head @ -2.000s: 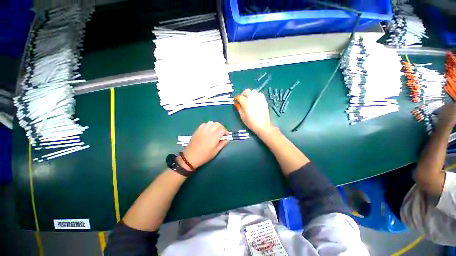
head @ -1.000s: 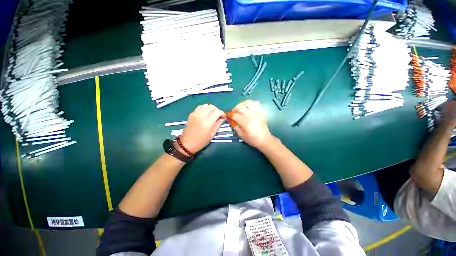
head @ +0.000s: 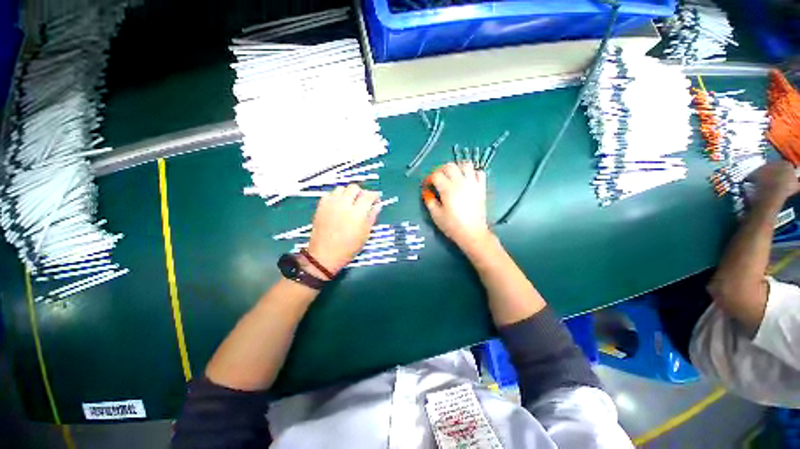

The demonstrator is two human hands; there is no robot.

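Observation:
My left hand [head: 344, 226] lies over several white tubes with dark bands [head: 386, 245] on the green bench. A single white tube end sticks out to the right of its fingertips, so it seems to grip that tube. My right hand [head: 457, 203], with orange on its thumb, is over the lower end of a small heap of grey sleeves [head: 478, 156]; its fingertips are bent down and what they touch is hidden. Longer grey pieces [head: 427, 145] lie left of the heap. A pile of plain white tubes [head: 303, 110] lies behind my left hand.
A blue bin [head: 491, 33] stands behind the rail [head: 491, 90]. A long grey cord [head: 554, 145] hangs onto the bench. Sleeved tube piles lie at far left [head: 60, 167] and right [head: 645, 127]. A neighbour's arm [head: 747, 254] and orange pieces [head: 783, 118] are at the right.
My hands have moved apart from their meeting point over the tubes. My left hand is near the white pile's front edge, and my right hand has moved onto the sleeve heap. The view has shifted slightly.

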